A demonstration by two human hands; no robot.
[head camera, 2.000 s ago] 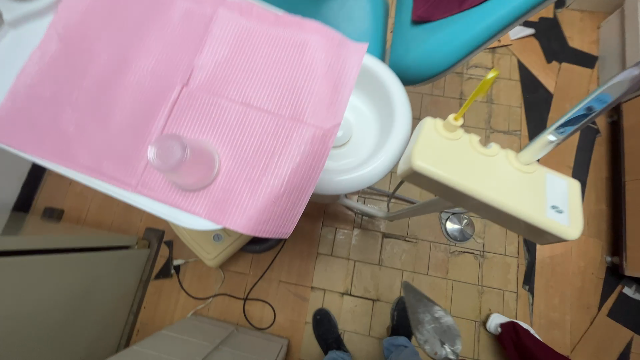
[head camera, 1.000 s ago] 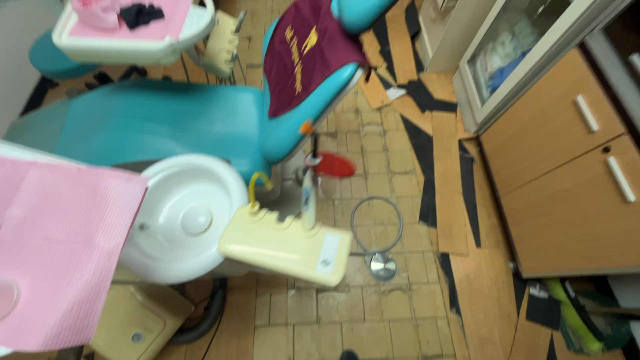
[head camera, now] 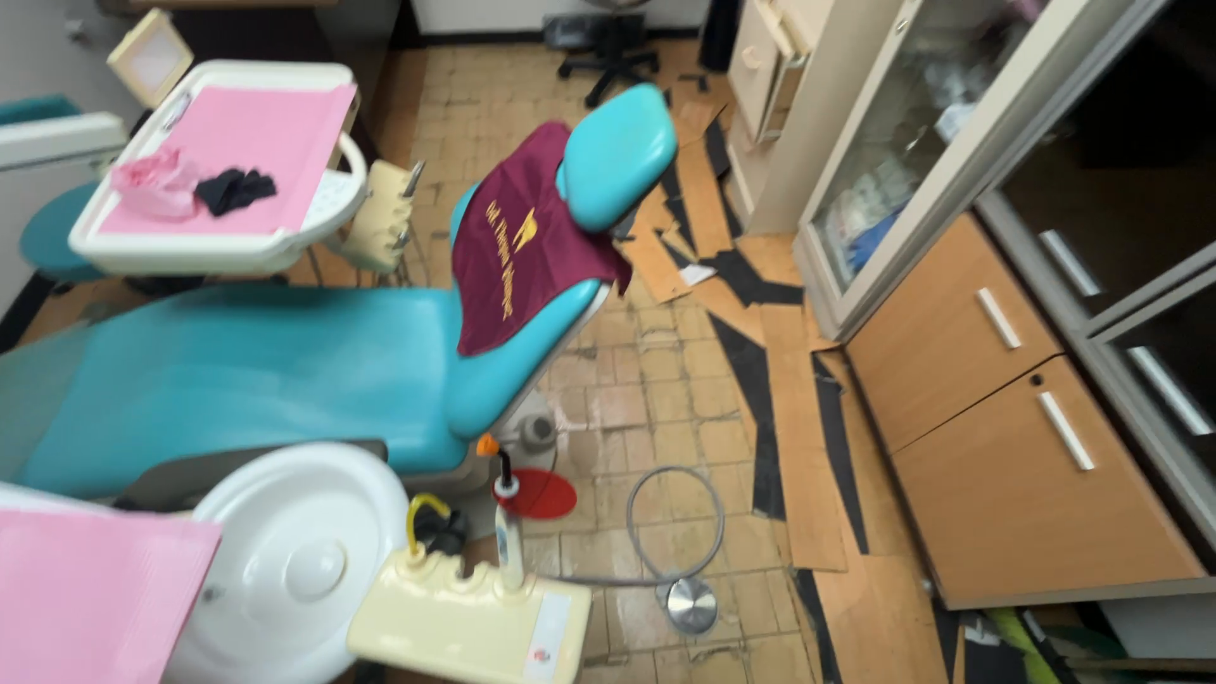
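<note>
Neither of my hands shows in the head view. A teal dental chair [head camera: 266, 370] stretches across the left half, with a maroon cloth bearing writing [head camera: 532, 237] draped over its backrest below the headrest [head camera: 622, 152]. Beside it sits a white spittoon bowl [head camera: 285, 570]. In front of the bowl, a cream instrument holder [head camera: 465, 622] carries a yellow suction tube [head camera: 423, 513] and a curing light [head camera: 508, 541] with a red shield [head camera: 541, 494]. Pink bib paper [head camera: 95, 589] covers a tray at the lower left. Beyond the chair, a white tray [head camera: 180, 252] bears a pink cloth [head camera: 157, 185] and a black cloth [head camera: 236, 190].
Wooden cabinets [head camera: 1035, 475] and a glass-door cabinet [head camera: 883, 180] line the right side. A foot pedal [head camera: 691, 605] with a looped hose [head camera: 722, 513] lies on the tiled floor. Torn floor covering [head camera: 798, 418] runs along the cabinets. A wheeled chair base [head camera: 608, 66] stands at the back.
The view has swung up and right, bringing in the whole dental chair and the cabinets. The clear cup on the pink paper and my feet, seen two seconds ago, are out of view.
</note>
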